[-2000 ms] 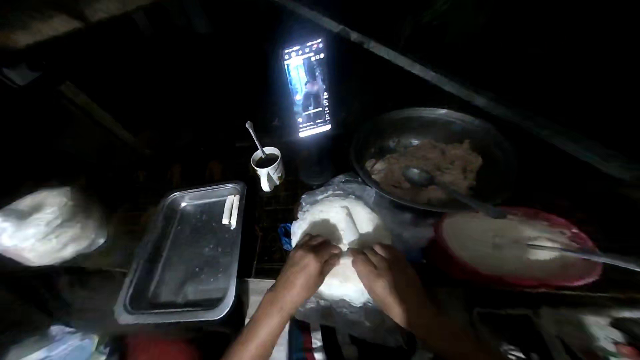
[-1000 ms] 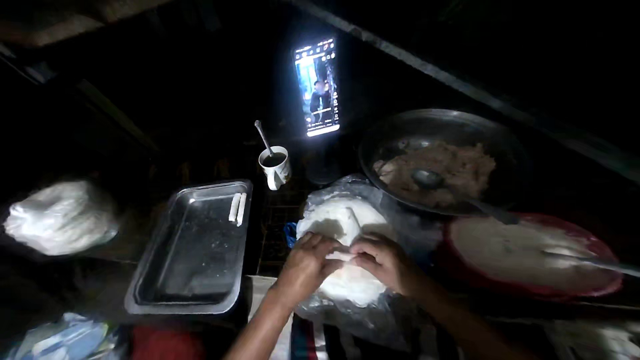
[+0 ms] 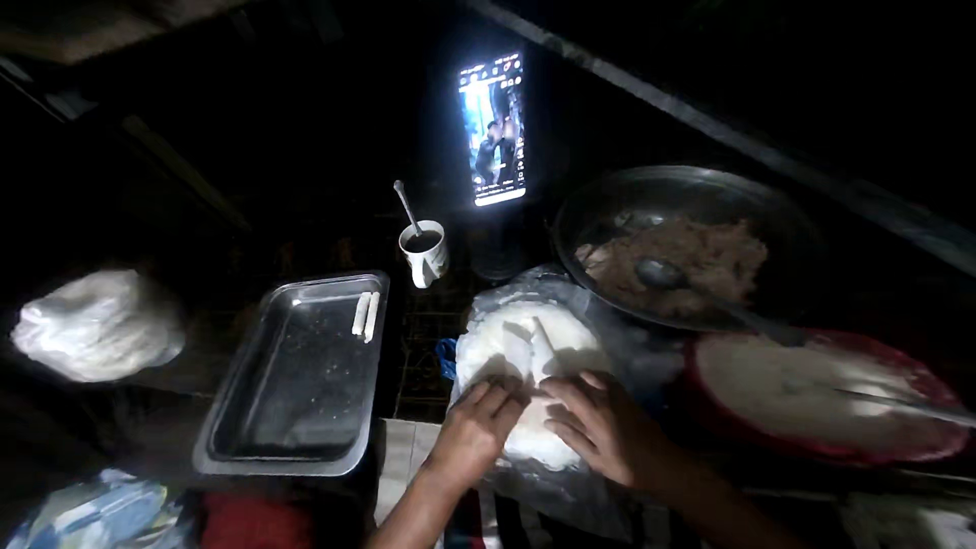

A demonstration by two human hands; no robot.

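A stack of thin round white wrappers (image 3: 549, 446) lies on clear plastic, with a pale flap or roll (image 3: 542, 349) standing up from its middle. My left hand (image 3: 482, 427) rests on the stack's left side, fingers bent, fingertips at the wrapper. Opposite it, my right hand (image 3: 591, 423) has its fingers spread over the right side, fingertips near the centre. Whether either hand pinches the wrapper cannot be told. Two slim white rolls (image 3: 366, 316) lie in the upper right corner of a metal tray (image 3: 204, 450). A metal bowl (image 3: 568, 263) holds a brownish filling (image 3: 701, 255) and a spoon (image 3: 662, 273).
Right of the stack is a red basin (image 3: 698, 381) of pale batter with a metal utensil (image 3: 907, 404). A mug (image 3: 427, 267) with a spoon and a lit phone (image 3: 496, 130) stand behind. White plastic-wrapped material (image 3: 99, 328) lies far left; a plastic bag (image 3: 107, 511) is below it.
One second ago my fingers were close together around a pale strip at the middle of the stack; now the hands are farther apart and my right fingers are spread.
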